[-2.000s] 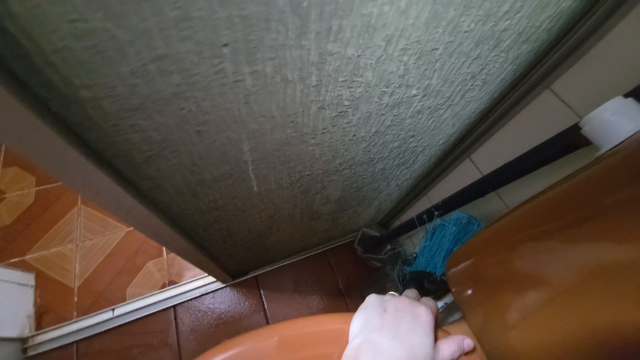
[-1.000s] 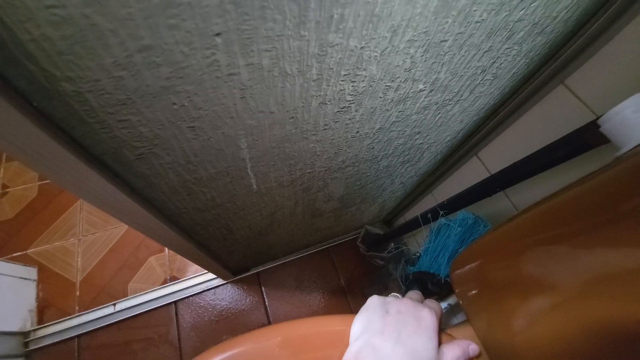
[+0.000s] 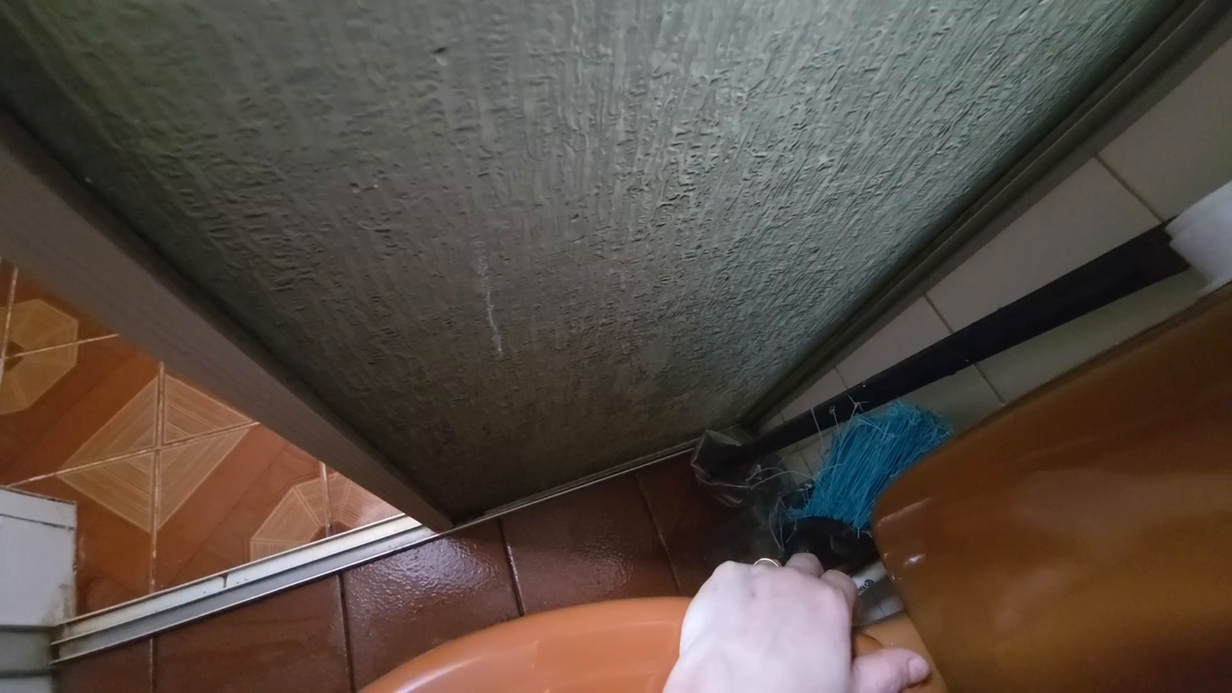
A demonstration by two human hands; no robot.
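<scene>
My left hand, palm down and with a ring on one finger, comes in at the bottom right of centre. Its fingers curl over the rim of an orange plastic container, the thumb apart on the right; the fingertips are hidden. Just beyond the fingers is a brush or broom head with blue bristles and a black base. A glossy orange-brown curved surface lies right of the hand. My right hand is not in view.
A textured translucent door panel in a frame spans the view. Its metal track crosses the floor at left. A dark pole leans by the tiled wall. Brown floor tiles look wet. A white block stands at far left.
</scene>
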